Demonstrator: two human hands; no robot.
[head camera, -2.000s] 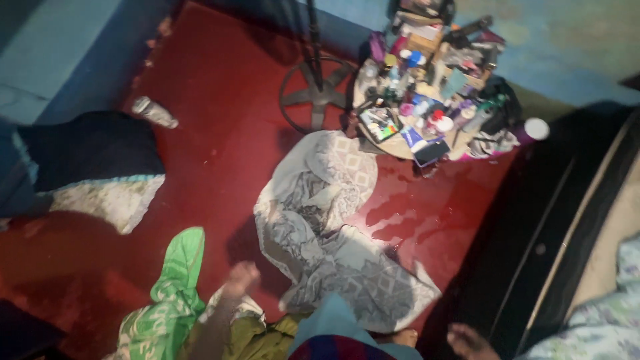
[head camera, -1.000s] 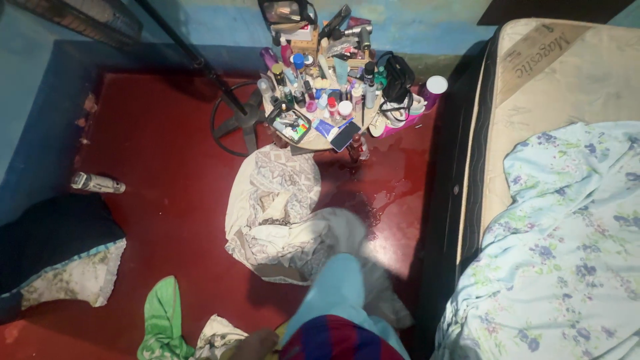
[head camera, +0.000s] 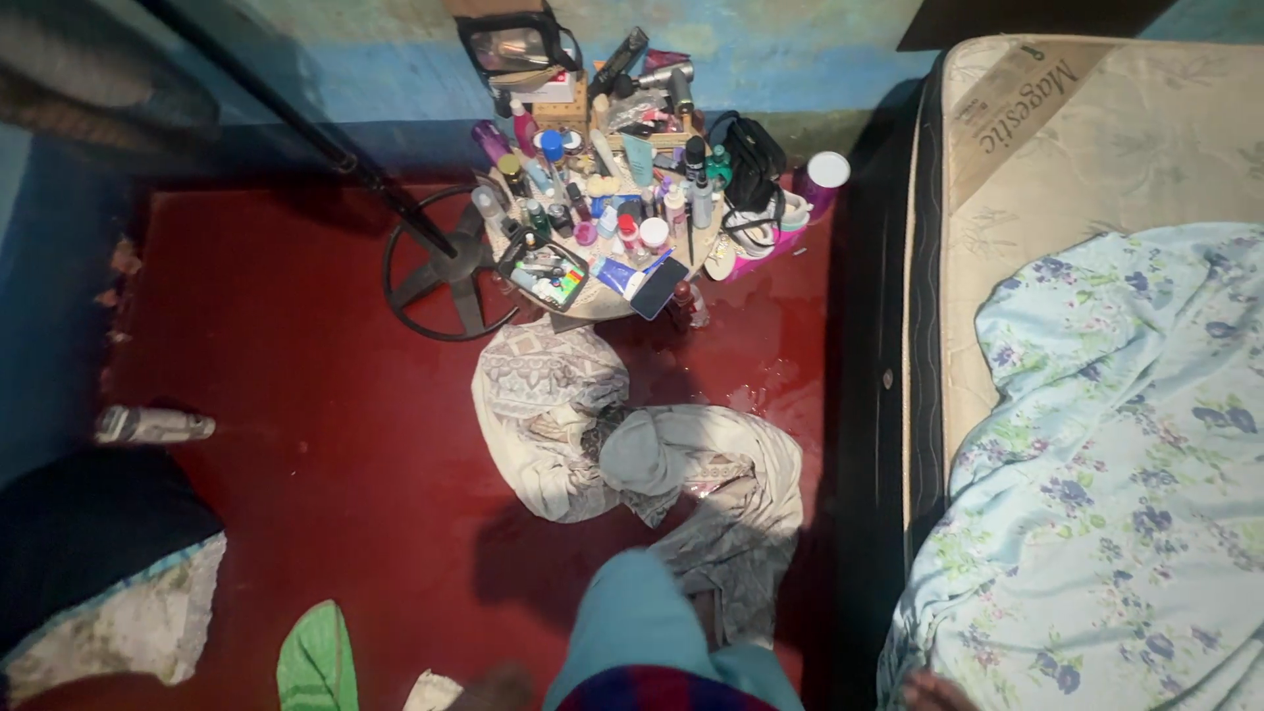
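A large patterned white and grey cloth (head camera: 553, 415) lies bunched on the red floor, its right part curving down beside my light blue trouser leg (head camera: 632, 612). A rounded grey shape (head camera: 637, 452) rests on its middle; I cannot tell whether this is a foot or fabric. My left hand (head camera: 499, 688) is a dark blur at the bottom edge, close to a small pale cloth (head camera: 433, 691). My right hand (head camera: 933, 690) shows partly at the bottom edge, near the flowered sheet (head camera: 1096, 474). Neither hand's grip is readable. Left of my left hand lies a green cloth (head camera: 318, 657).
A round table (head camera: 602, 301) crowded with bottles, jars and a phone (head camera: 658, 287) stands ahead, beside a fan's round base (head camera: 454, 255). The mattress (head camera: 987, 207) borders the right. At left are a pale bottle-like object (head camera: 158, 425) and dark fabric (head camera: 99, 523). The floor looks wet near the table.
The patterned cloth's right part has shifted and now spreads in a wider curve to the right. The view has swung clearly since two seconds ago, bringing more of the bed into sight.
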